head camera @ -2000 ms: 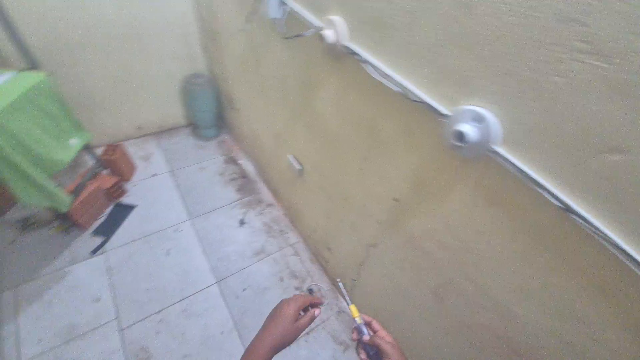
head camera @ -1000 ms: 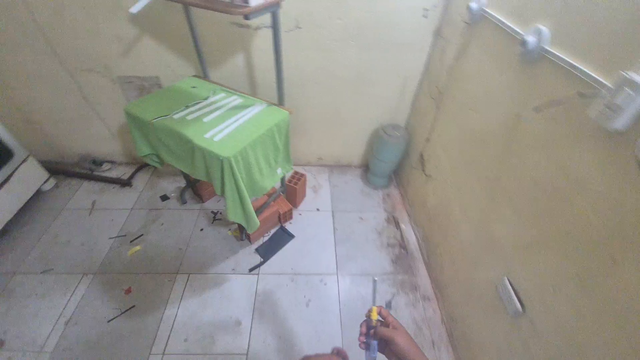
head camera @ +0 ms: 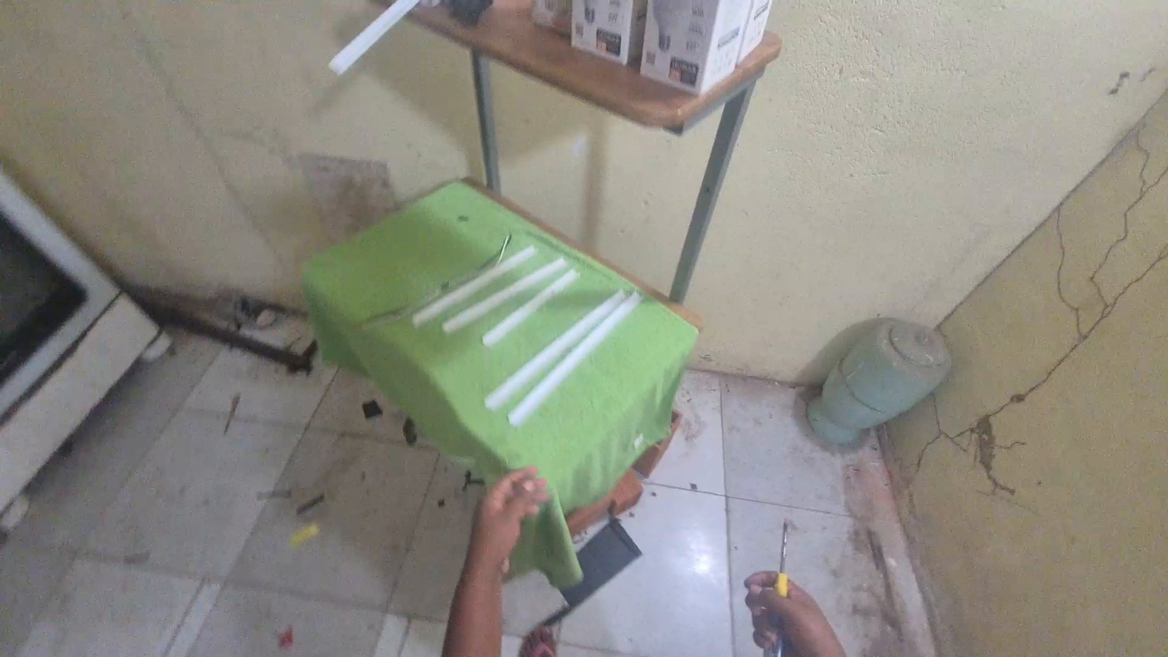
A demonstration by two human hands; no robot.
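My right hand (head camera: 787,613), at the lower right, is closed around a screwdriver (head camera: 782,584) with a yellow collar and its metal shaft pointing up. My left hand (head camera: 513,506) is raised in front of the near corner of a green cloth (head camera: 392,274); its fingers are curled, and whether something small is between them cannot be told. The cloth covers a low table. On it lie several white plastic strips (head camera: 557,360), roughly parallel, and a thin dark wire (head camera: 456,280) near the far left strip.
Behind stands a wooden shelf (head camera: 547,59) on metal legs, bearing bulb boxes (head camera: 693,41) and an overhanging white strip (head camera: 374,35). A gas cylinder (head camera: 881,379) stands in the corner. Bricks (head camera: 610,500), a black panel (head camera: 598,561) and scraps are on the tiled floor, a white appliance (head camera: 68,319) at left.
The view has swung left from the wall with the lamp holders to the green-covered table, now closer. My left hand has risen toward the cloth's corner. The screwdriver remains in my right hand.
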